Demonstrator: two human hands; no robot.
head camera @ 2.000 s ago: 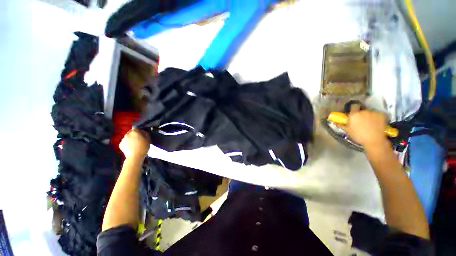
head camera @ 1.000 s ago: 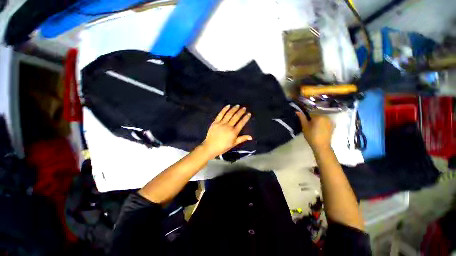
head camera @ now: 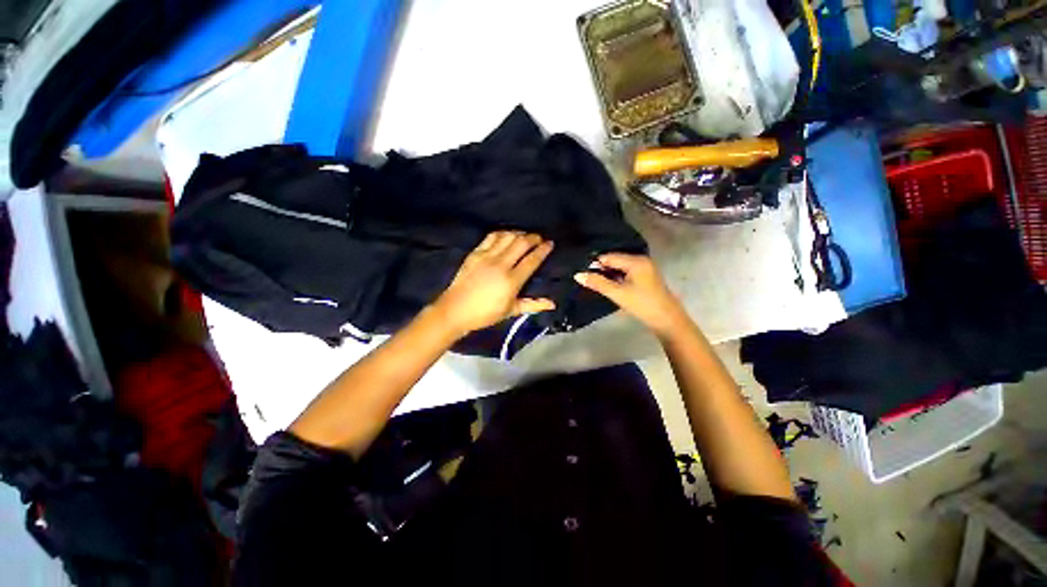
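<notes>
A black garment (head camera: 413,206) with thin white stripes lies spread over the board in front of me and hides most of the board. My left hand (head camera: 494,281) rests flat on the middle of the garment. My right hand (head camera: 629,287) pinches the garment's right edge, with a bit of white trim near the fingertips. The steam iron (head camera: 706,172), with an orange-yellow handle, stands to the right of the garment, and no hand is on it.
The brown iron rest (head camera: 643,67) lies behind the iron. A blue tray (head camera: 855,218) with dark-handled scissors (head camera: 831,261) beside it is at the right. Red (head camera: 941,184) and white (head camera: 930,436) baskets stand beyond, with black cloth. A blue support arm (head camera: 344,75) crosses the back left.
The right hand let go of the iron earlier and has moved left from beside it onto the garment's right edge. The left hand stays on the cloth. The view has shifted.
</notes>
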